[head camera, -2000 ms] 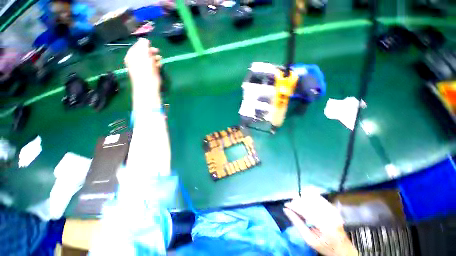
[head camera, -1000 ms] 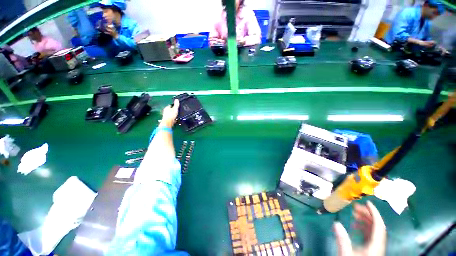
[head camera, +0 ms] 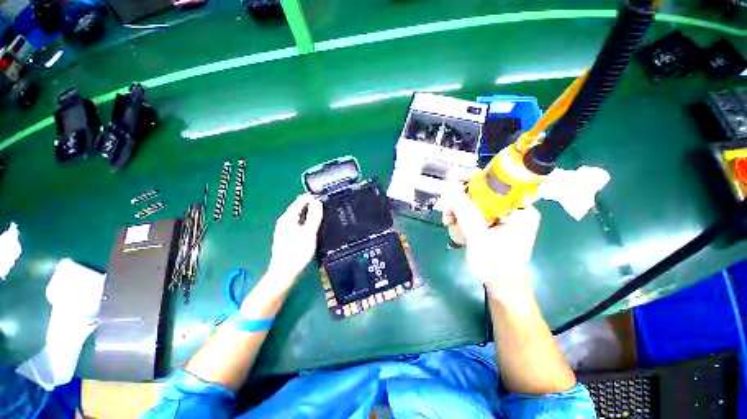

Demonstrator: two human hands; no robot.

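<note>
A black device housing [head camera: 359,217] lies opened out on the brown-copper fixture [head camera: 373,304], covering most of it. My left hand [head camera: 296,235], with a light blue wrist strap, holds the housing's left edge. My right hand [head camera: 497,237] grips the orange-yellow electric screwdriver [head camera: 506,184] to the right of the housing; its tip is near the silver-white screw feeder [head camera: 434,155] and is partly hidden by my fingers.
A blue bin [head camera: 509,114] stands behind the feeder. Left are a grey-brown case [head camera: 135,303], dark thin rods [head camera: 189,245], component rows [head camera: 229,190] and a blue cord loop [head camera: 235,286]. Two opened housings [head camera: 105,129] lie farther left. White cloth [head camera: 577,190] lies at right.
My left hand has brought a housing from the far left onto the fixture. My right hand has closed on the screwdriver, which now stands beside the feeder. The view has shifted downward.
</note>
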